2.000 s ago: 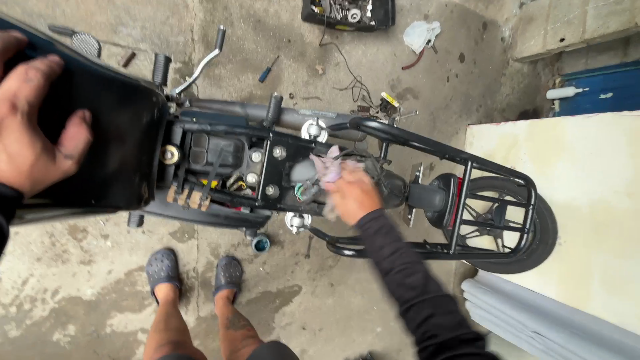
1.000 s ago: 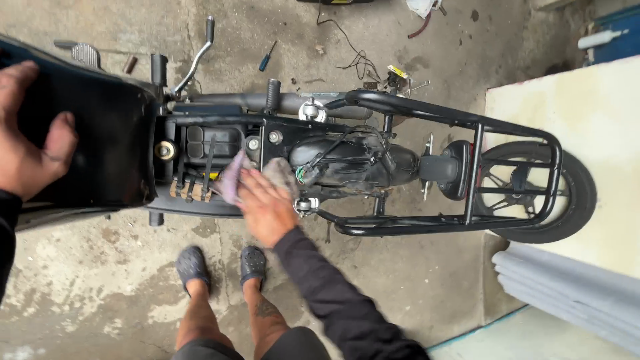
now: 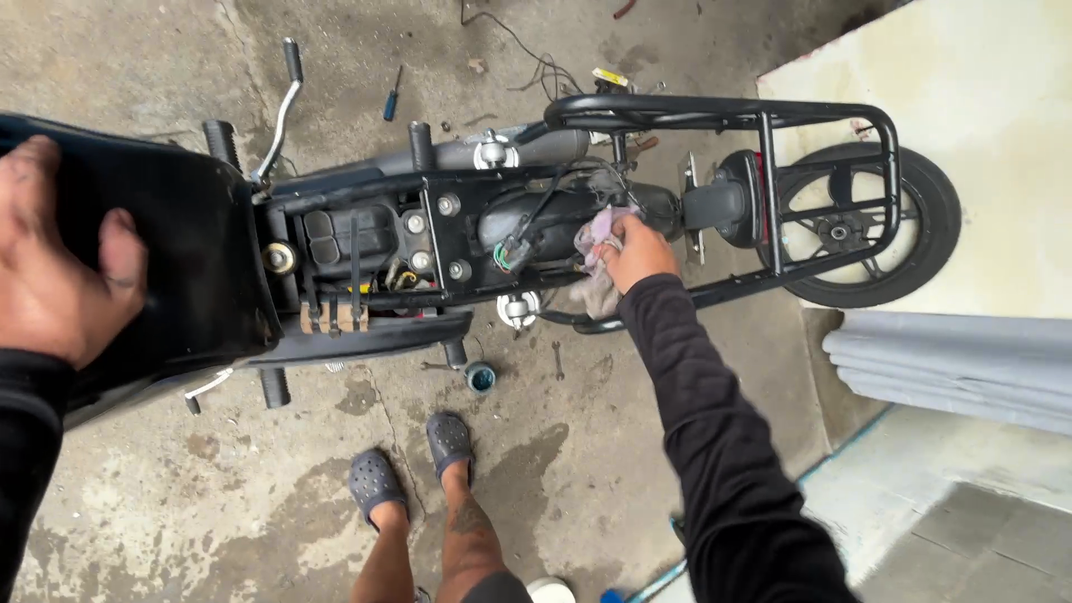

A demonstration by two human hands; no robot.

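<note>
My left hand rests with spread fingers on the black fuel tank of a motorcycle. My right hand grips a crumpled pink and grey rag at the rear part of the exposed frame, beside the black rear fender. A connector with green wires lies on the fender, left of the rag. Between tank and fender, the battery bay is uncovered. A black tubular rear rack reaches over the rear wheel.
On the concrete floor lie a blue-handled screwdriver, a wrench and a small container of blue stuff. A thin cable curls beyond the exhaust. Grey corrugated sheets stand at the right, near a pale board.
My right hand moved with the rag from the rear fender left to the battery bay's edge, then back right to the fender. My left hand stayed on the tank.
</note>
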